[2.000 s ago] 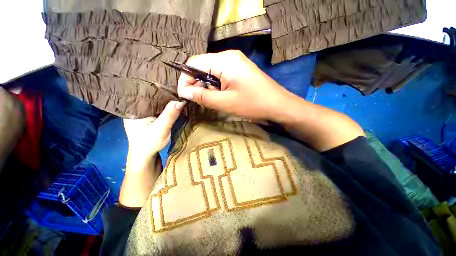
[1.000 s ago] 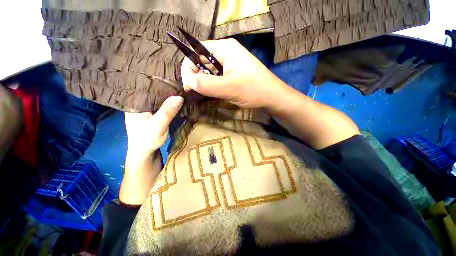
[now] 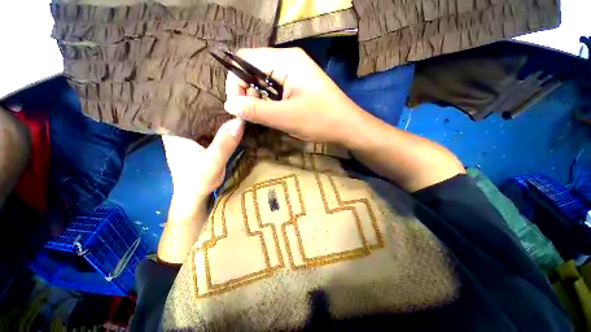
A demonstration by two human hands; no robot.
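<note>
A brown garment with a ruffled trim panel (image 3: 139, 68) hangs over the table edge towards me. Its shiny yellow lining (image 3: 311, 9) shows at the top, with a second ruffled panel (image 3: 453, 29) to the right. My left hand (image 3: 204, 152) holds the lower edge of the left panel, thumb on top. My right hand (image 3: 291, 94) holds dark thread snips (image 3: 249, 74), points up and left over the ruffles. Its fingertips meet the cloth beside my left thumb. The blades are slightly apart. Any thread at the fingertips is too fine to tell.
The white table (image 3: 29, 55) shows at the upper left. Blue crates (image 3: 97, 249) stand on the blue floor (image 3: 447, 142) at both sides. Brown cloth (image 3: 473, 81) hangs at the right. Another person's arm (image 3: 11, 155) is at the left edge. Green sacks (image 3: 512, 217) lie lower right.
The snips opened wider, then came closer together, and now sit slightly lower. Both hands stay at the panel's edge, and the left panel has shifted slightly.
</note>
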